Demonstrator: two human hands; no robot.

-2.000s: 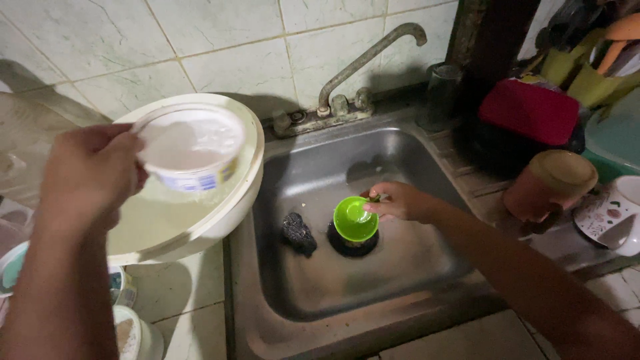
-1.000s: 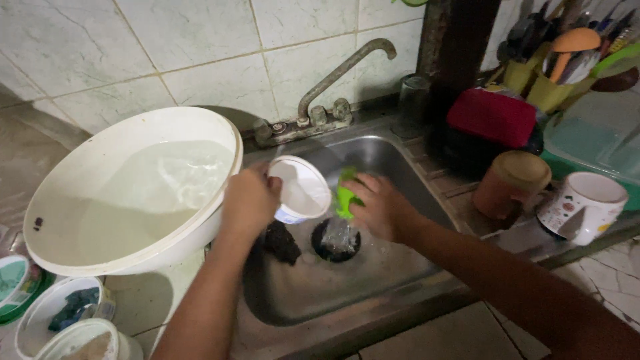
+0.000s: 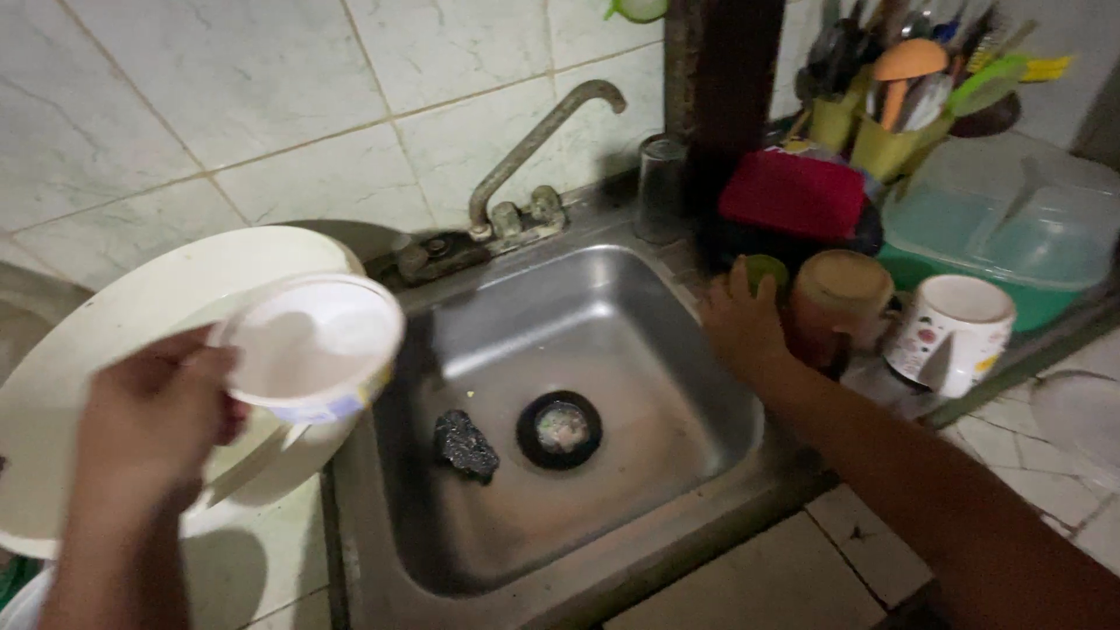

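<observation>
My left hand [image 3: 166, 411] grips the rim of a white plastic tub [image 3: 311, 341], held above the right edge of a large cream basin [image 3: 289, 245] of water. At the right side of the steel sink [image 3: 525, 542], my right hand [image 3: 744, 319] has its fingers around a small green cup [image 3: 767, 273], beside an upside-down reddish-brown mug [image 3: 840, 293]. A dark scouring pad [image 3: 466, 444] lies on the sink floor, left of the drain [image 3: 560, 430], which has food bits in it.
A worn faucet [image 3: 547, 144] rises behind the sink, with a drinking glass [image 3: 661, 188] beside it. Farther right stand a patterned white mug [image 3: 954, 332], a red cloth-like item [image 3: 792, 194], utensil holders [image 3: 892, 144] and a green container with a clear lid [image 3: 1006, 210].
My right hand has moved from over the sink to its right side with the green cup. My left hand has carried the white tub left from over the sink to the basin.
</observation>
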